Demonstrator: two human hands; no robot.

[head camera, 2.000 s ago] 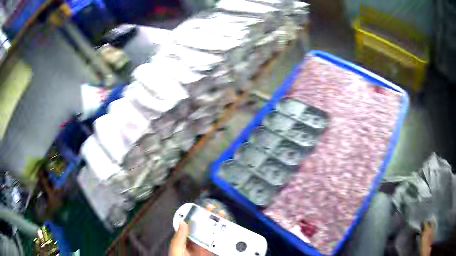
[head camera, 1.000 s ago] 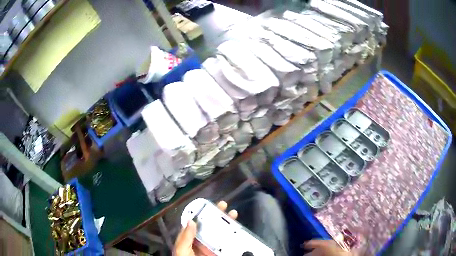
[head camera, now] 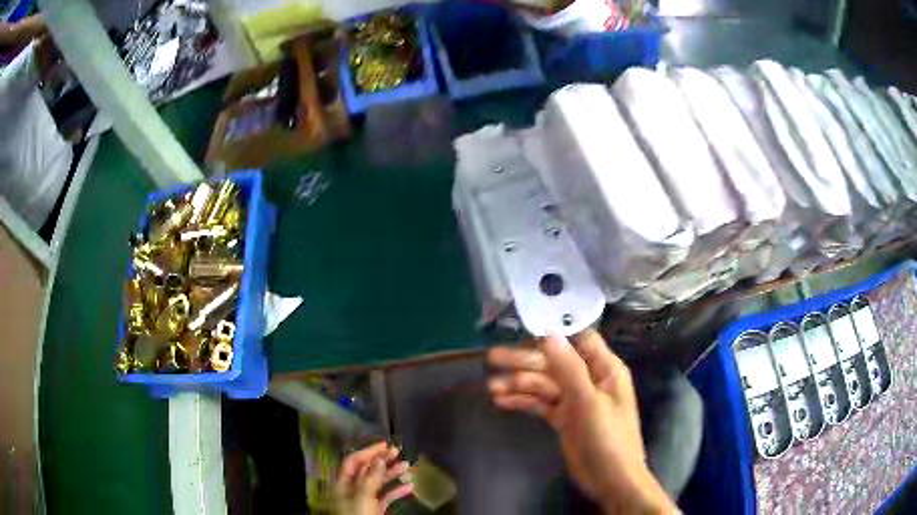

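A silver-white, round-ended housing (head camera: 551,264) with a dark round hole lies slanted on the green bench, over or against a wrapped bundle (head camera: 483,226). My right hand (head camera: 588,407) is at its near rounded end, with fingertips at the rim and the other fingers apart; whether it grips or only touches the end is not clear. My left hand (head camera: 374,477) is low at the bottom, small and slightly blurred, fingers apart and empty.
White wrapped bundles (head camera: 613,171) are stacked along the bench. A blue bin (head camera: 256,287) of brass fittings (head camera: 191,272) stands at left, more blue bins (head camera: 488,60) at the back. A blue-rimmed tray (head camera: 739,422) with several open housings is at lower right. Part of a person (head camera: 35,131) shows upper left.
The view has swung left. The housing has gone from my left hand to the bench by the bundles, where my right hand is at its end. My left hand is now empty.
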